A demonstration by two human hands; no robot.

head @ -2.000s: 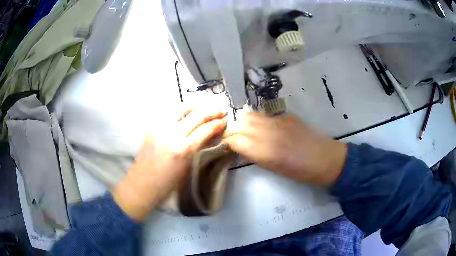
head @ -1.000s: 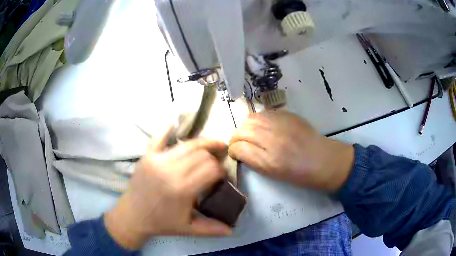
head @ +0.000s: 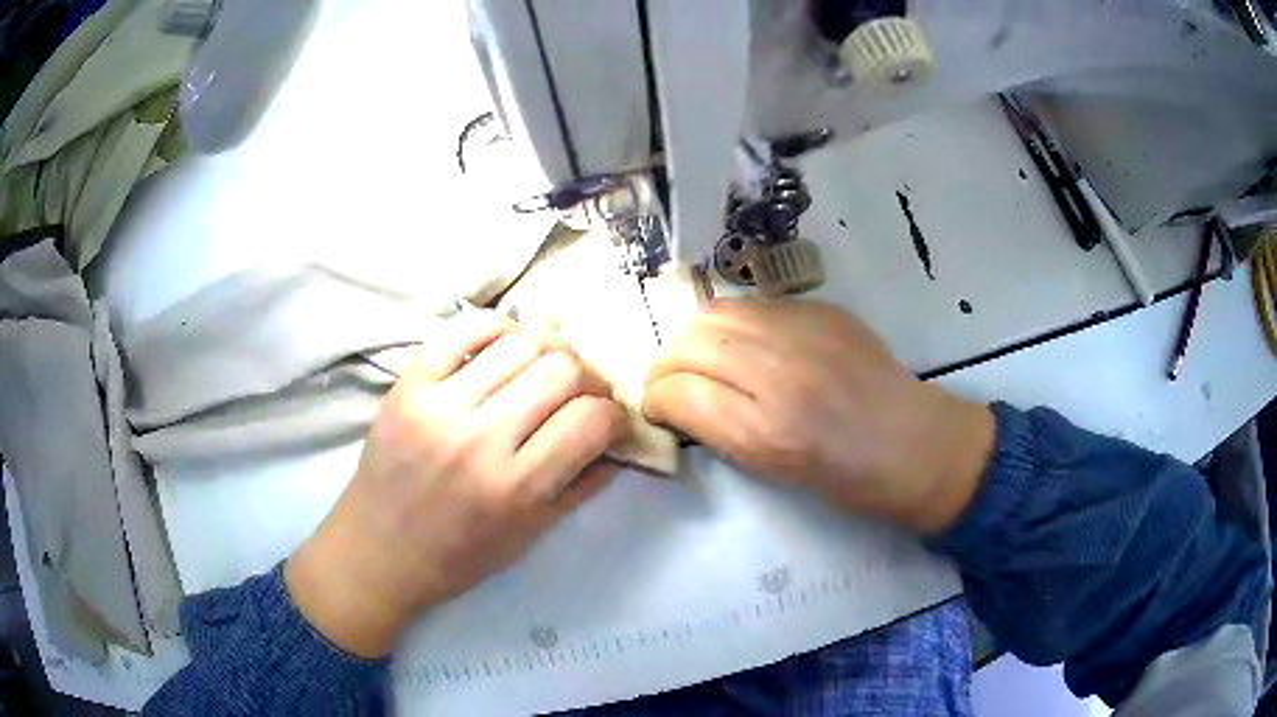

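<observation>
The beige fabric piece [head: 266, 343] lies in folds on the table, running from the left to under the sewing machine [head: 602, 98]. Its near end is at the presser foot and needle [head: 647, 252], where the lamp light is very bright. My left hand [head: 476, 448] holds the fabric just left of and below the needle, fingers bent onto it. My right hand [head: 798, 399] pinches the fabric edge at the right, just below the needle. A small beige corner [head: 651, 446] shows between my hands. No brown band shows clearly; it may be hidden under the hands or fabric.
Cut beige pieces [head: 63, 462] lie at the left table edge, with olive-green fabric [head: 70, 140] behind. Right of the machine head are a slim black tool [head: 1060, 189], a white stick [head: 1116, 245], a dark red pencil [head: 1193, 315] and a yellow handle [head: 1265, 280] at the rim.
The brown band seen below my left hand is out of sight. My left hand has turned flatter and its fingers have closed onto the fabric near the needle. My right hand stays nearly in place.
</observation>
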